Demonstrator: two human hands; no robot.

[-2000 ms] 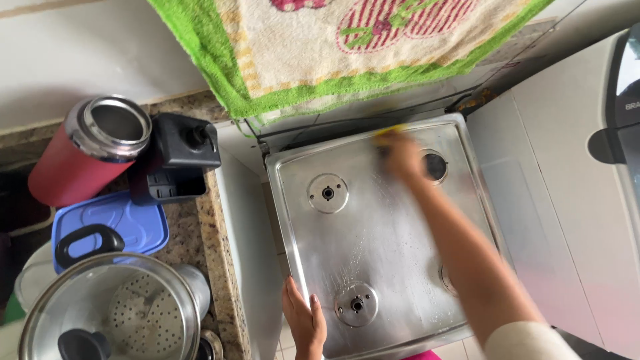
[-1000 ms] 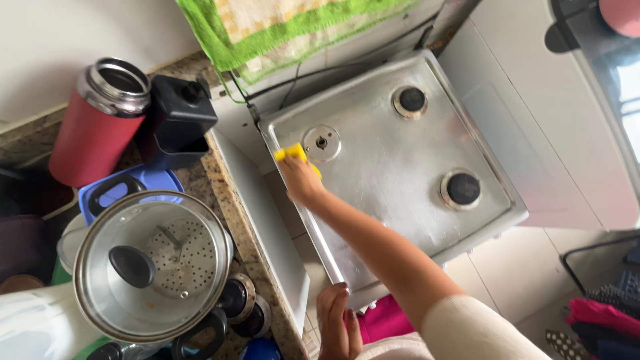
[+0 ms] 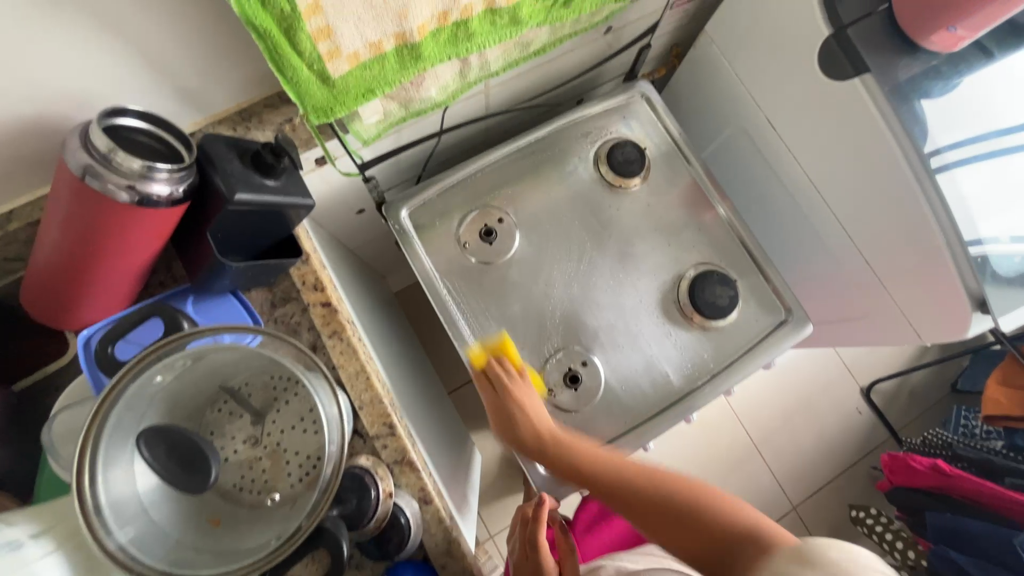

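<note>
My right hand (image 3: pixel 516 412) presses a yellow sponge (image 3: pixel 504 358) on the left rim of the stainless steel stovetop (image 3: pixel 600 272), beside the near-left burner base. Streaks of moisture show on the metal. Black caps sit on the two right burners (image 3: pixel 626 160); the two left burner bases (image 3: pixel 488 234) are uncapped. At the stove's near-left corner is my left hand (image 3: pixel 544 538), low in the view, its fingers close together; whether it grips the edge cannot be told.
A granite counter (image 3: pixel 352 352) on the left holds a red thermos (image 3: pixel 104 232), a black dispenser (image 3: pixel 244 204), a glass-lidded pot (image 3: pixel 208 456), a blue plastic lid (image 3: pixel 232 308) and loose burner parts (image 3: pixel 364 496). A green-edged towel (image 3: pixel 432 48) hangs behind. A white appliance (image 3: pixel 840 176) stands right.
The right hand with the sponge has moved from the far right burner to beside the far-left burner base, then nearer along the left rim. The view has turned and shifted.
</note>
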